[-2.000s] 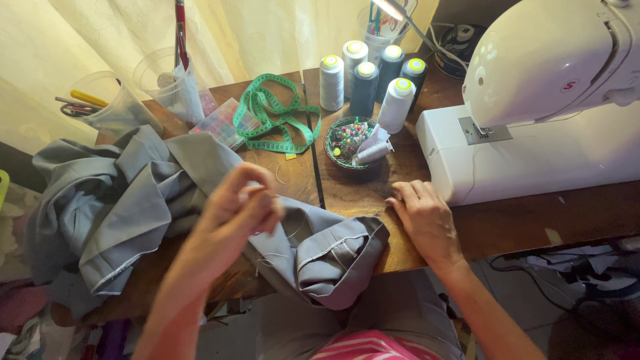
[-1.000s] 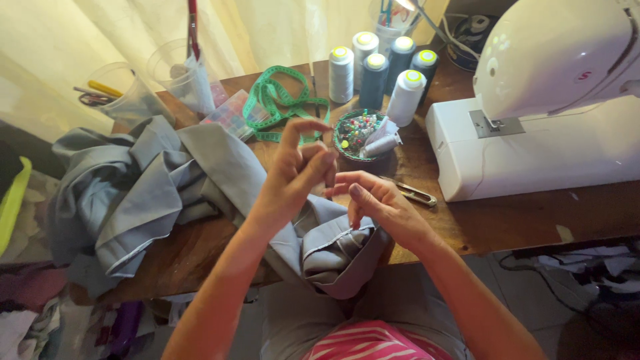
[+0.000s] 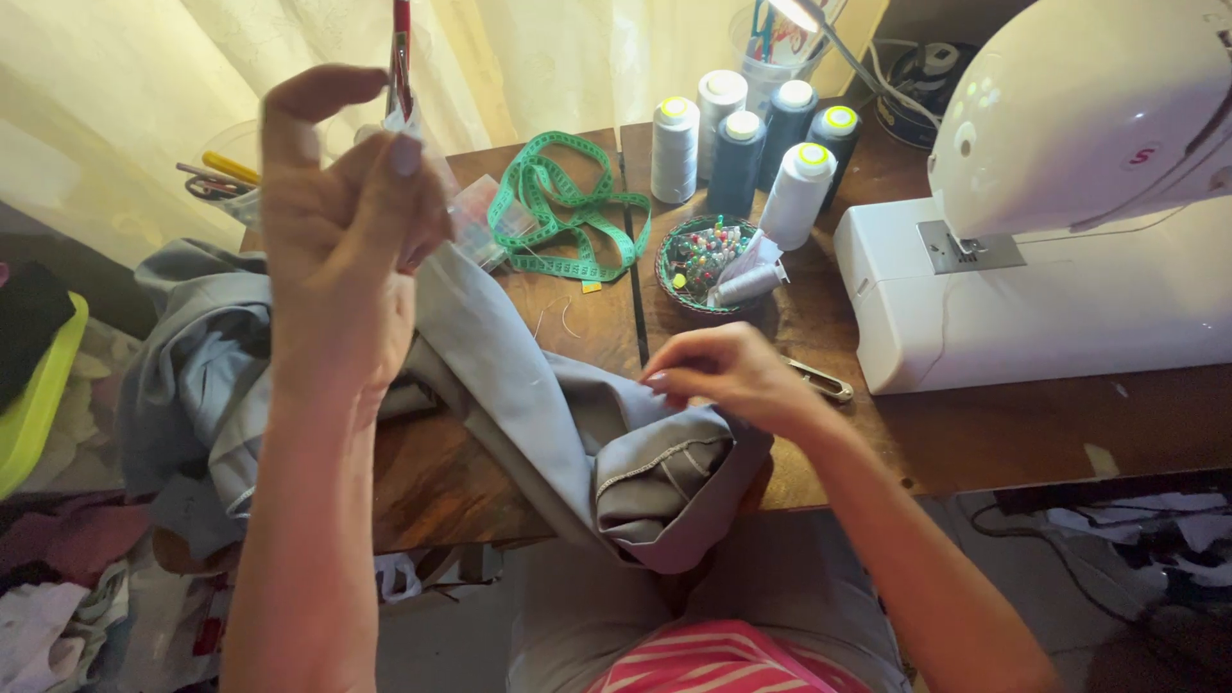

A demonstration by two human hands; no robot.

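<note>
My left hand (image 3: 346,192) is raised at the upper left, its thumb against curled fingers and its index finger bent above. Whether it pinches a needle or thread is too fine to tell. Lower down, my right hand (image 3: 731,375) has thumb and fingertips close together, just above the end of the grey cloth (image 3: 500,337); anything between them cannot be made out. That cloth lies bunched at the left and runs across the table to a folded opening with a stitched edge. A small metal tool (image 3: 820,379), perhaps thread snips, lies partly behind my right hand.
Beyond my hands are a green tape measure (image 3: 539,192), a small basket of pins (image 3: 707,260) with a thread spool (image 3: 749,286), and several thread cones (image 3: 799,192). A white sewing machine (image 3: 1039,308) stands at the right. Loose threads (image 3: 568,318) lie on the wooden table (image 3: 443,491).
My hands were close together over the cloth a second ago and are now apart. My left hand has gone up and to the left; my right hand stays near the cloth's folded end.
</note>
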